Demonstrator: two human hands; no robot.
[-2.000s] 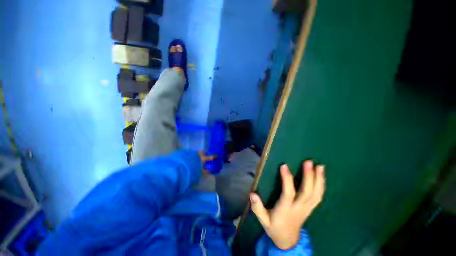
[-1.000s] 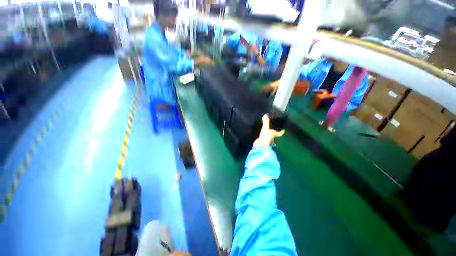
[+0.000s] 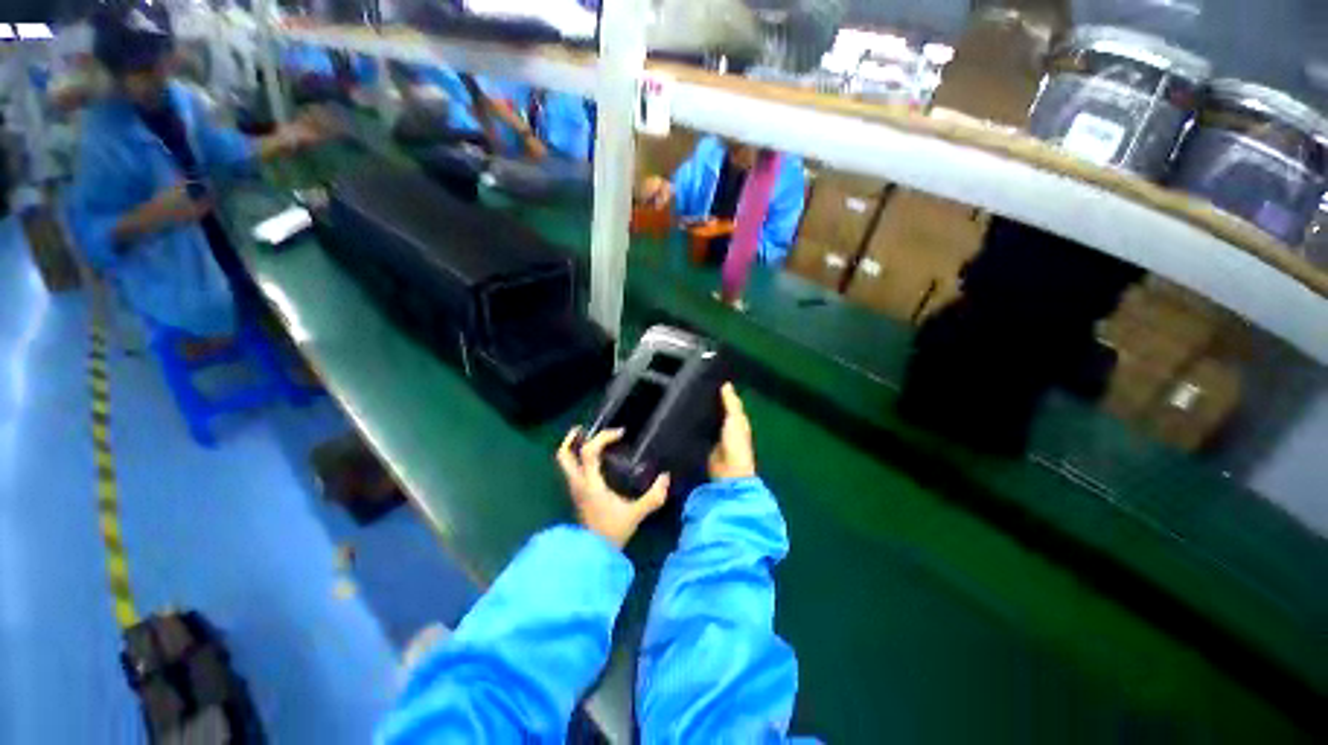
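My left hand and my right hand hold a stack of black frames between them, above the green mat. The stack's top face is a rectangle with a window opening and a crossbar, and its far end shines pale. My left hand is at the near left corner, my right hand along the right side. How many frames are in the stack cannot be told. A long black stack lies on the bench just beyond, to the left, with its rectangular end facing me.
The green bench runs away to the left. A white post and overhead shelf stand beyond. A person in blue is by a blue stool. Dark blocks lie on the floor. A black pile is at right.
The view has turned right. My right hand, earlier reaching to the long stack's near end, and my left hand now hold a separate stack of frames in front of it.
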